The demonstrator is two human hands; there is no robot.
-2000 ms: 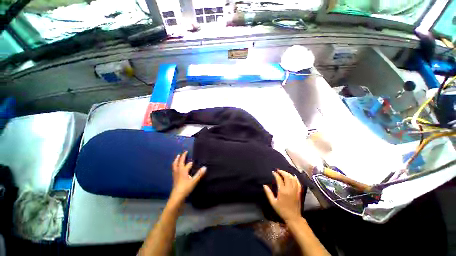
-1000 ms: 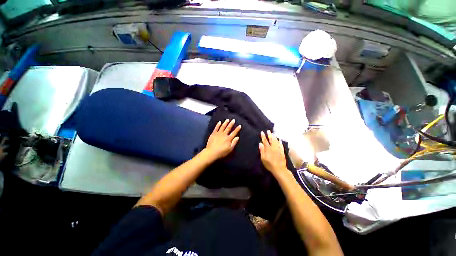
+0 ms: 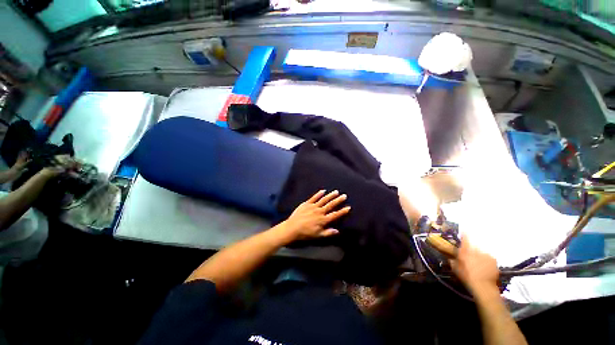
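Note:
A dark garment (image 3: 350,195) is pulled over the right end of the navy sleeve board (image 3: 212,158). Its sleeve (image 3: 324,131) lies behind on the white table, the cuff toward the left. My left hand (image 3: 318,215) lies flat on the garment, fingers spread, holding nothing. My right hand (image 3: 474,265) is closed around the tan handle of the steam iron (image 3: 440,244), at the right of the garment. The iron's plate is mostly hidden.
White ironing table (image 3: 182,219) under the board. Blue boxes (image 3: 253,74) and a round white object (image 3: 445,54) lie behind. Hose and cables (image 3: 573,232) run at right. Another person's hands (image 3: 47,172) handle dark cloth at far left.
My right hand has left the garment, moved right and taken hold of the iron's handle. My left hand stays on the garment. Another person's arms have come into view at left.

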